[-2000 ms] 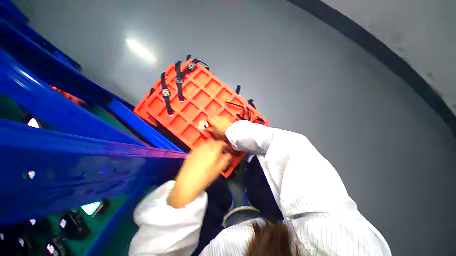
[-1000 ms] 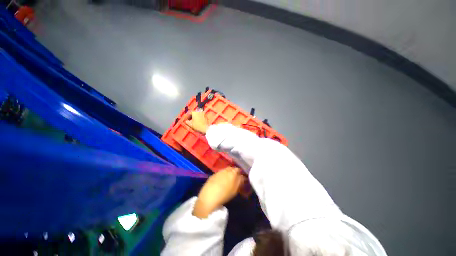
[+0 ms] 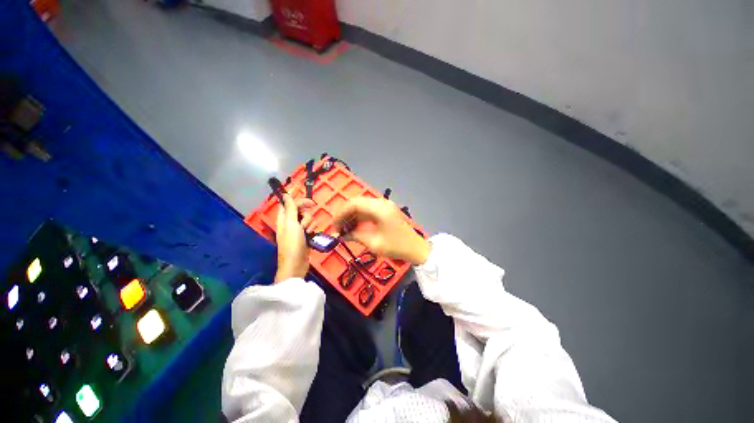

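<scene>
A smartwatch (image 3: 322, 241) with a small white mark on its dark screen is between my two hands, above the orange-red compartment tray (image 3: 336, 181). My left hand (image 3: 292, 235) holds it by a black watch strap (image 3: 277, 189) that sticks up past my fingers. My right hand (image 3: 379, 228) is at the watch's other side with bent fingers; its fingertips are blurred. Curled black straps (image 3: 366, 293) lie in the tray's near right pockets. More black straps (image 3: 310, 178) lie over its far left edge.
The blue rack (image 3: 165, 194) stands at left. Its green shelf (image 3: 186, 318) holds several watches with lit screens. A red bin (image 3: 307, 22) stands by the white wall (image 3: 513, 49) at the far side. My knees are under the tray's near edge.
My right hand has come back from the tray's far left part to its middle. My left hand has moved up from the near edge and now holds a watch. The rack shelf shows more.
</scene>
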